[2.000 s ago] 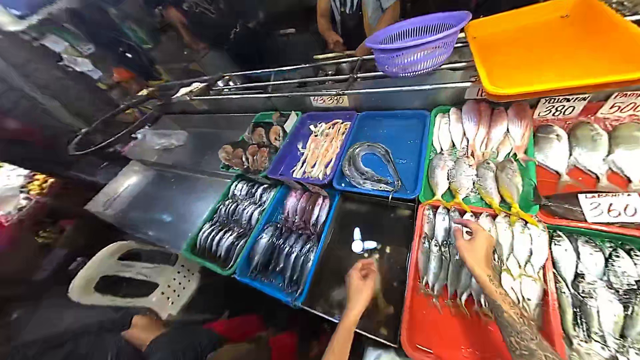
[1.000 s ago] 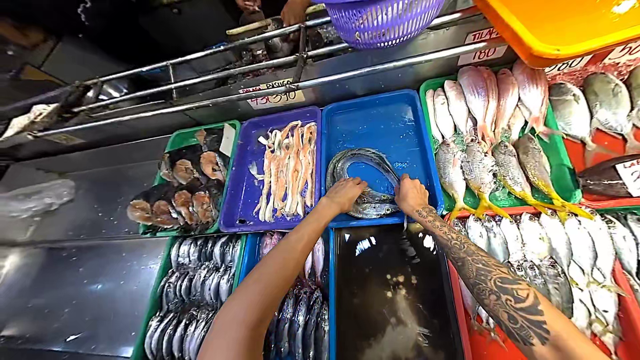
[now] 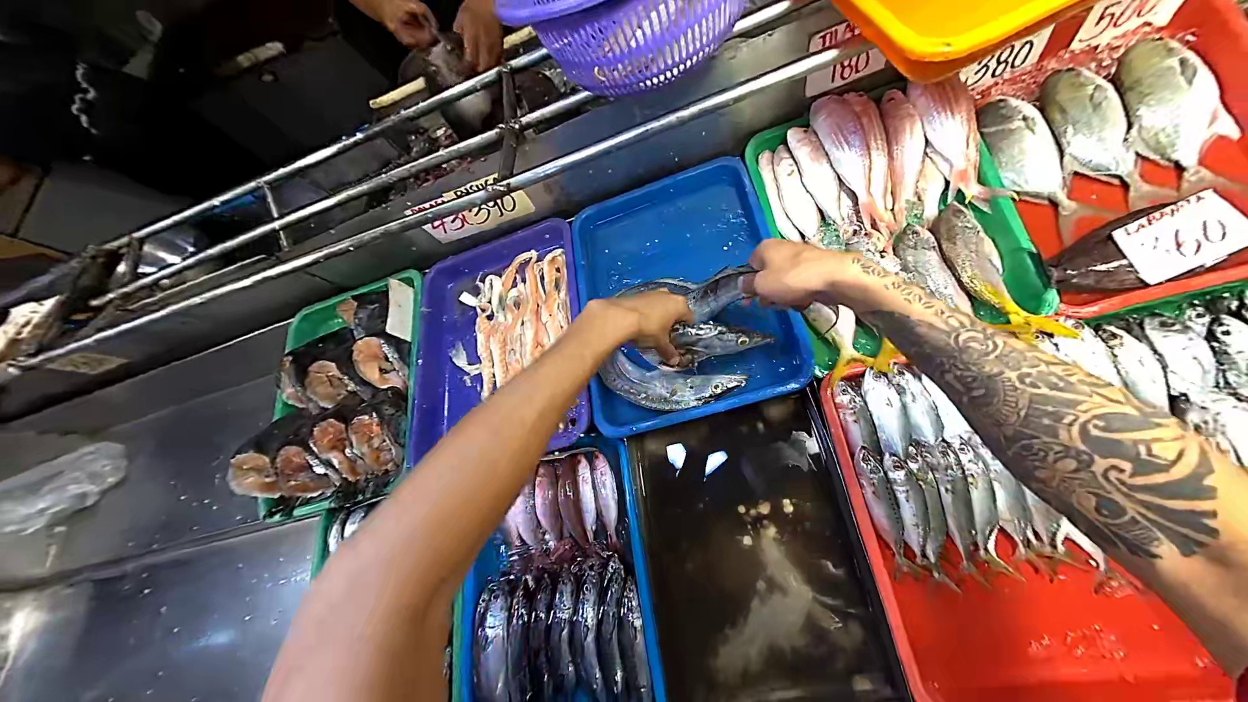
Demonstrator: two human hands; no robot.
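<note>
Long silvery eel-like fish (image 3: 673,388) lie curled in a blue plastic tray (image 3: 673,210). My left hand (image 3: 651,322) is closed around the body of one of them, its head pointing right beneath the fingers. At the tray's right side my tattooed right arm ends in my right hand (image 3: 780,275), which grips the narrower part of the same or another long fish; which one cannot be told. A second fish head rests lower in the tray, near its front edge. Fingertips of both hands are partly hidden by the hands themselves.
Left stand a purple tray (image 3: 444,292) of pale strips and a green tray (image 3: 417,302) of fish steaks. Right are green (image 3: 1033,263) and red (image 3: 902,634) trays of fish. A metal rail (image 3: 624,129) and purple basket (image 3: 643,49) lie behind. Another person's hands (image 3: 444,24) hold a fish.
Two seconds ago both hands were away from the long fish; one second ago they touched its coil. Now part of a fish is lifted and the coil has loosened. The view has shifted closer.
</note>
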